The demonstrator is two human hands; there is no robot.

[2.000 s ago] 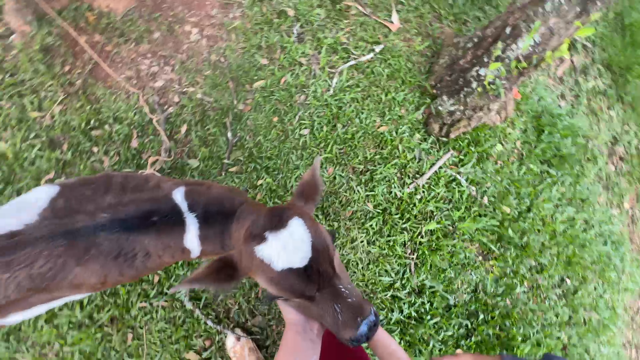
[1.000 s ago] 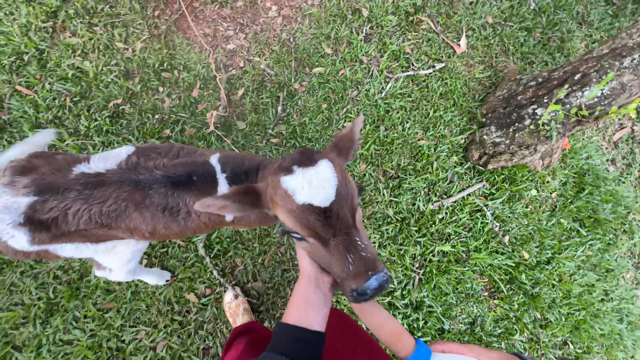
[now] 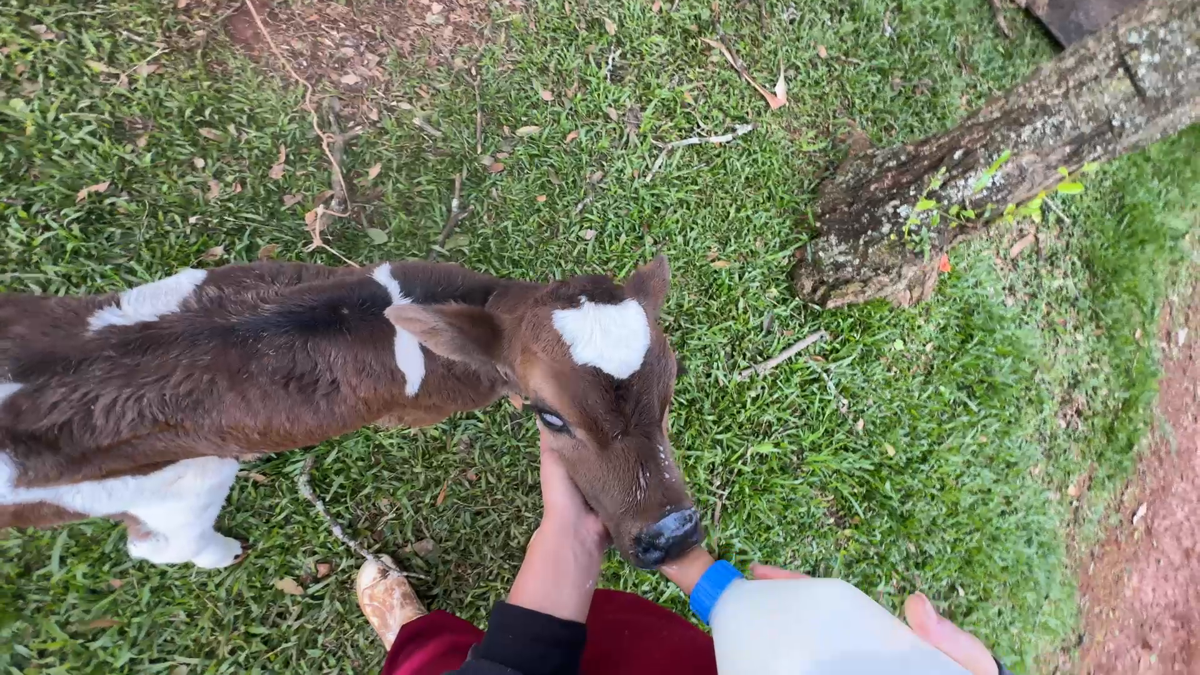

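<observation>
A brown and white calf (image 3: 244,356) stands at the left, its head reaching to the middle of the view. My left hand (image 3: 569,502) cups the underside of its jaw, the fingers mostly hidden behind the head. A white plastic bottle (image 3: 816,623) with a blue cap ring (image 3: 714,591) slopes up from the bottom edge. Its tan teat (image 3: 687,569) is at the calf's mouth, just below the dark wet nose. My right hand (image 3: 947,637) is around the bottle from beneath, with fingers showing on both sides of it.
A lichen-spotted tree trunk (image 3: 975,169) rises at the upper right. Grass with fallen twigs (image 3: 783,356) and dry leaves surrounds the calf. A patterned boot (image 3: 387,600) and dark red clothing (image 3: 647,637) show at the bottom. Bare reddish soil (image 3: 1139,553) lies along the right edge.
The bottle has come up into view, its teat now at the calf's mouth. One second ago only its blue ring and a bit of white showed at the bottom edge. My left hand stays under the jaw.
</observation>
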